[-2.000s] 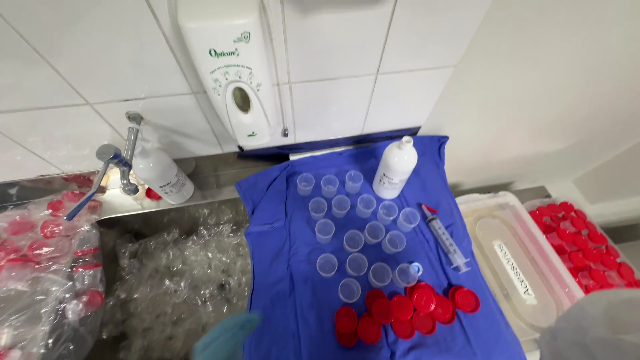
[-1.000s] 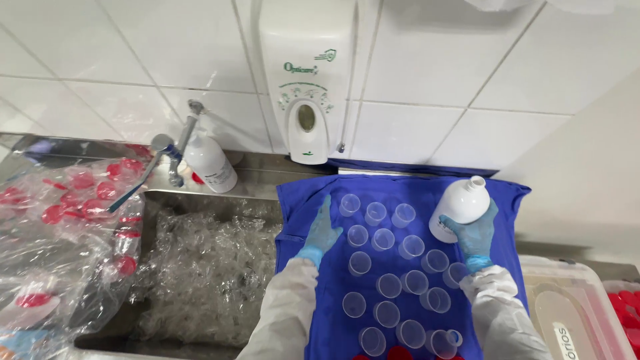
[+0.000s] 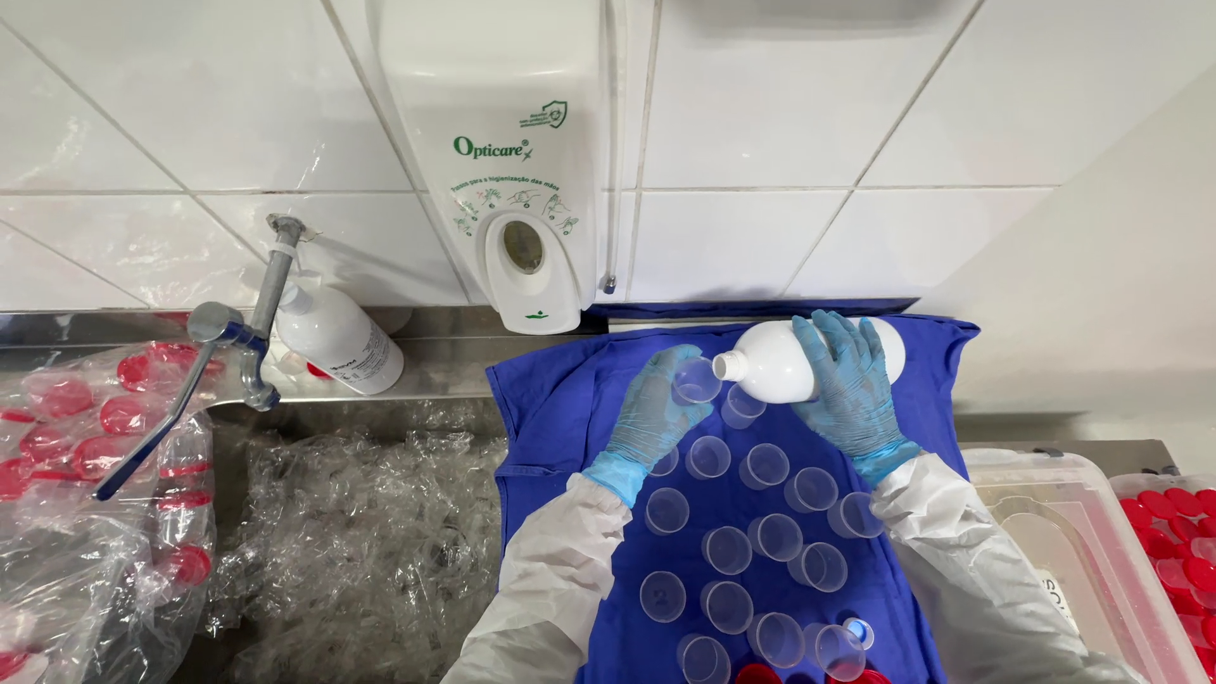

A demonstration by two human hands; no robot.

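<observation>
My left hand (image 3: 660,408), in a blue glove, holds a clear plastic cup (image 3: 696,381) near the back of the blue cloth. Gripped in my gloved right hand (image 3: 847,385) is a white plastic bottle (image 3: 774,361), tipped onto its side, its uncapped mouth at the cup's rim. Whether liquid flows cannot be told. Several more clear cups (image 3: 728,550) stand in loose rows on the blue cloth (image 3: 551,418), below both hands. A small blue-and-white cap (image 3: 859,633) lies by the front cups, and red lids (image 3: 758,674) show at the bottom edge.
Left of the cloth is a steel sink (image 3: 370,418) full of crumpled clear plastic. A tap (image 3: 237,342), a second white bottle (image 3: 340,337) and bagged red-lidded containers (image 3: 104,418) are further left. A soap dispenser (image 3: 499,161) hangs above. At right are a lidded plastic box (image 3: 1073,532) and red lids (image 3: 1178,541).
My right hand has raised and tipped the white bottle, which stood on the cloth two seconds ago. My left hand, open a second ago, has closed on a cup.
</observation>
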